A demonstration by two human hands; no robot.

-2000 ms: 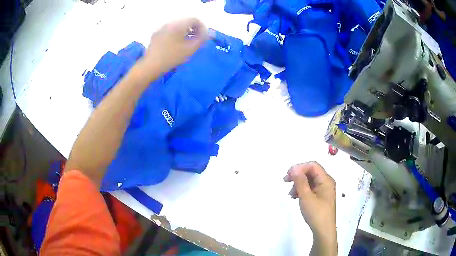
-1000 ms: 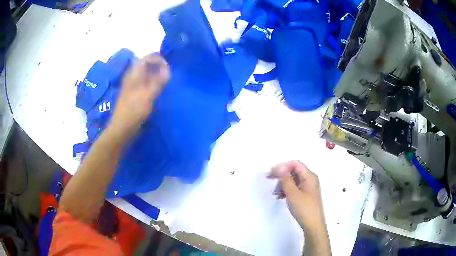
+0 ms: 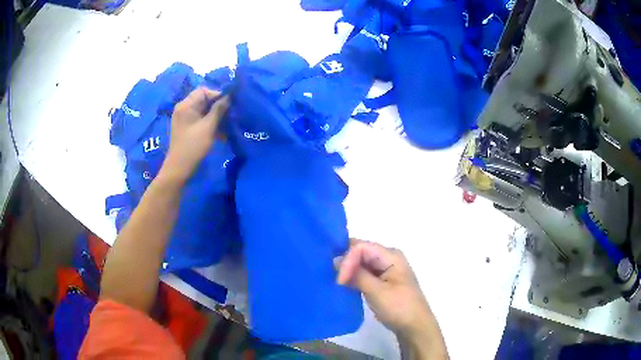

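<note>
A blue pouch piece (image 3: 299,239) with a white printed logo hangs lengthwise in front of me, its rounded lower end over the table's front edge. My left hand (image 3: 204,116) pinches its upper left edge near a short strap tab. My right hand (image 3: 369,271) is at its lower right edge, fingers curled; whether the fingertips grip the edge is unclear. A pile of blue pieces (image 3: 190,218) lies under and left of it.
The sewing machine (image 3: 555,133) stands on the right, its arm end pointing at the table. A small red end (image 3: 469,197) shows beside it. More blue pieces (image 3: 429,91) lie at the back. The white table (image 3: 422,211) has a curved front edge.
My left hand has moved from the pile's top and now holds up one blue piece, drawn toward me and unfolded downward. My right hand has moved left to the piece's edge.
</note>
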